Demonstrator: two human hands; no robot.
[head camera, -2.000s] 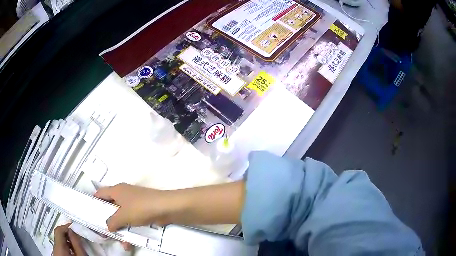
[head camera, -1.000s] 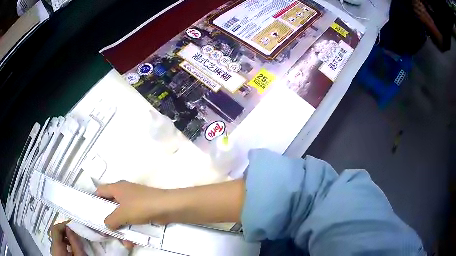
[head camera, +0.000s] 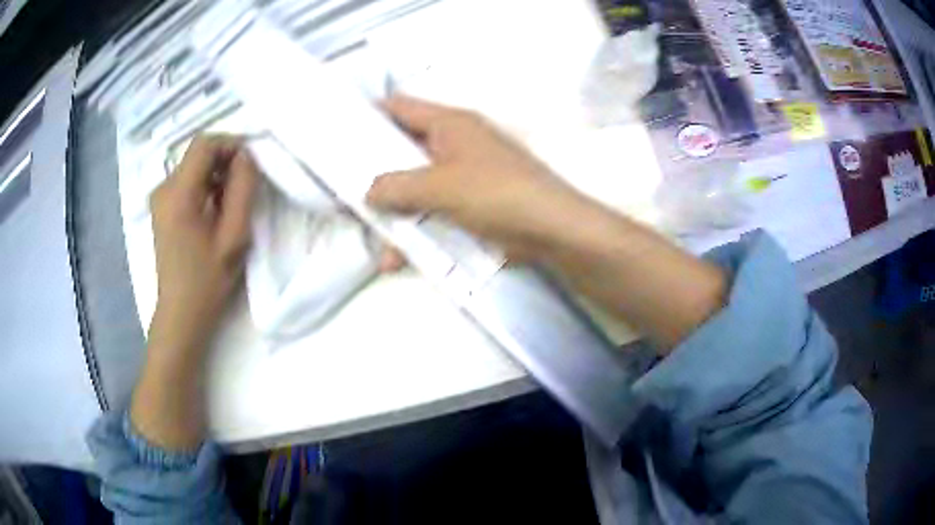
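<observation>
A long white-silver panel frame (head camera: 554, 344) runs diagonally from the upper left to the lower right, blurred, with its lower end near my right sleeve. My right hand (head camera: 461, 179) grips it around the middle, thumb and fingers on its upper face. My left hand (head camera: 210, 200) is at the left with bent fingers on a crumpled white cloth (head camera: 308, 272), which hangs beside and partly under the panel. The cloth's upper part is hidden by fingers and panel.
A blurred pile of white frames (head camera: 154, 62) lies at the upper left. A squeeze bottle (head camera: 707, 200) with a yellow-green tip lies right, by the printed sheet (head camera: 759, 77). Crinkled clear-white material (head camera: 623, 72) lies above it. The bench edge (head camera: 410, 410) curves below.
The camera view has turned, so the panel now points more steeply down to the right. My left hand and the cloth show much more fully. My right hand still holds the panel.
</observation>
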